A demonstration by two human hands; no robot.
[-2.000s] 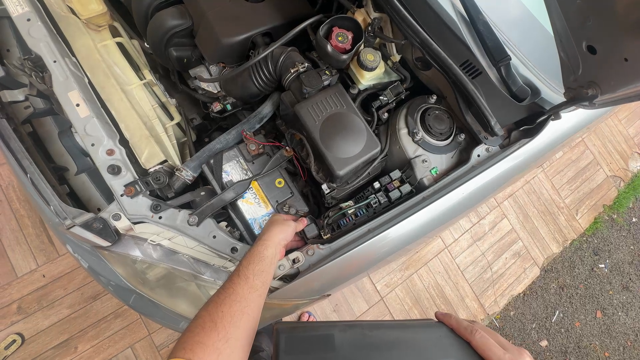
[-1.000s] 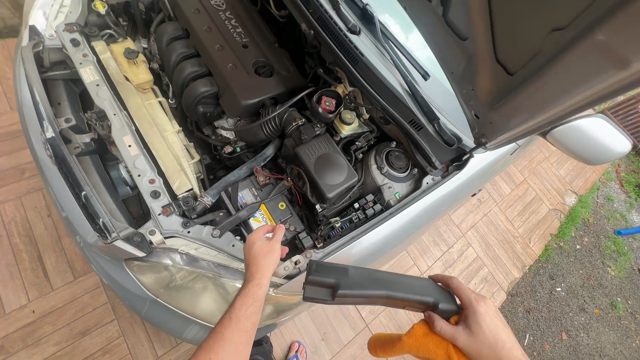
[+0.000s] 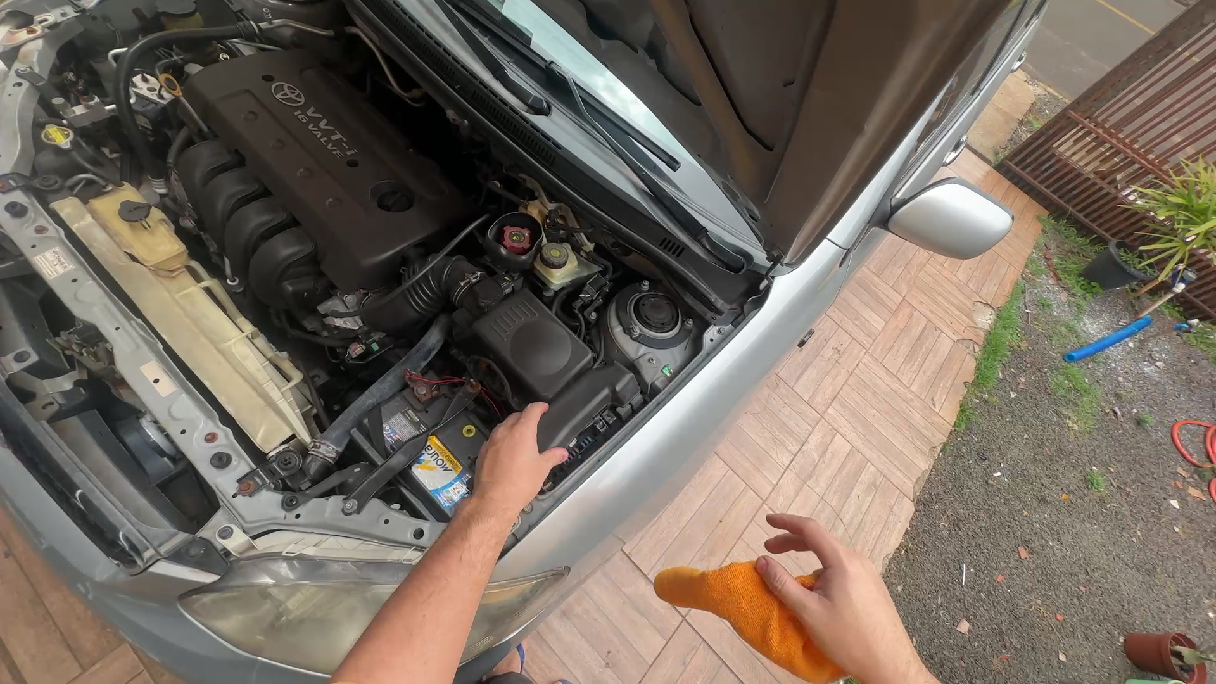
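Note:
My left hand (image 3: 514,462) lies over the car battery (image 3: 439,465) and touches the near end of a black plastic fuse box cover (image 3: 594,404). That cover rests over the fuse box beside the air filter housing (image 3: 532,342), with some fuses (image 3: 581,446) showing along its near edge. My right hand (image 3: 831,589) is outside the car, over the paving, and holds an orange cloth (image 3: 746,608) between thumb and palm, its other fingers partly spread. Whether my left fingers grip the cover cannot be told.
The raised hood (image 3: 817,104) stands above the windshield. The engine cover (image 3: 323,161) is at the upper left, the headlight (image 3: 380,608) below my left forearm. A side mirror (image 3: 950,218) juts out at right. A blue hose piece (image 3: 1108,340) and a plant pot (image 3: 1113,266) are on the gravel.
The black cover, held in my right hand a second ago, now sits over the fuse box. My right hand keeps only the orange cloth. My left hand has moved onto the cover's end.

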